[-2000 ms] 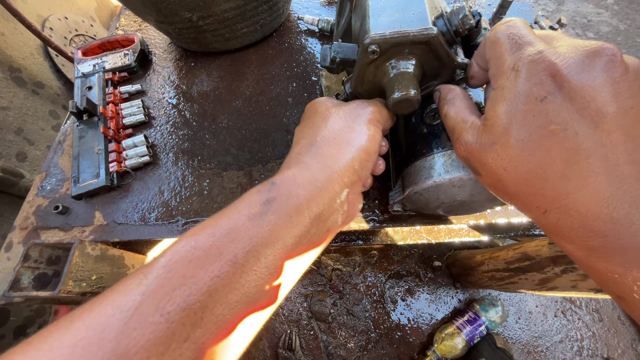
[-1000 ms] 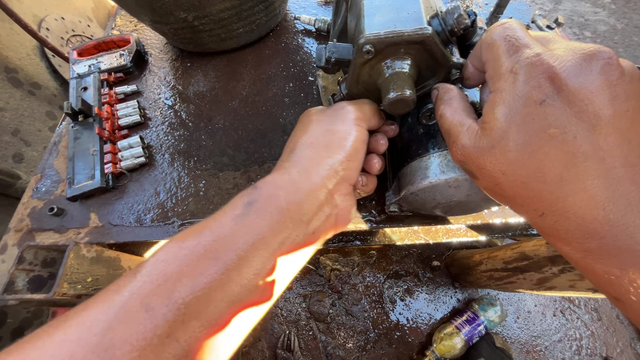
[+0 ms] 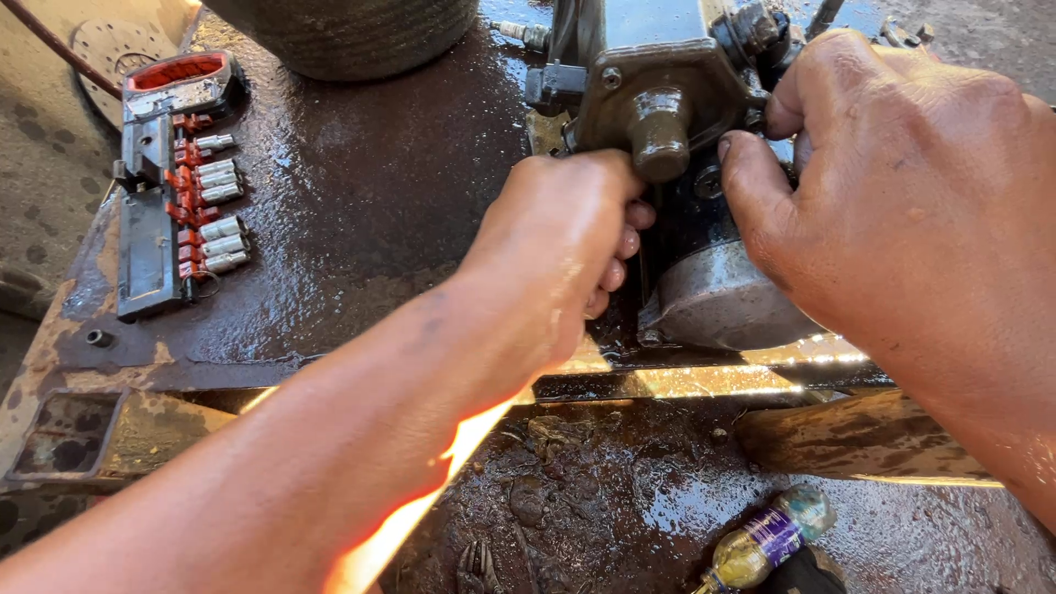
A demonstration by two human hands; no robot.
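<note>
A greasy metal machine assembly (image 3: 660, 107), with a square-flanged housing and a round stub, stands at the upper right of an oily metal bench. My left hand (image 3: 569, 231) is curled against its lower left side, just under the stub; what its fingers close on is hidden. My right hand (image 3: 891, 165) is at the assembly's right side, thumb and forefinger pinched around a small fitting (image 3: 755, 115) that is mostly covered. Below the housing, between my hands, a dull grey metal cylinder (image 3: 726, 297) lies near the bench edge.
A socket set on a black and red plastic rail (image 3: 153, 223) lies at the left. A dark round tub (image 3: 355, 37) stands behind. A small socket-like piece (image 3: 100, 338) is near the left edge. Below are a wooden beam (image 3: 858, 437) and a labelled plastic bottle (image 3: 767, 536).
</note>
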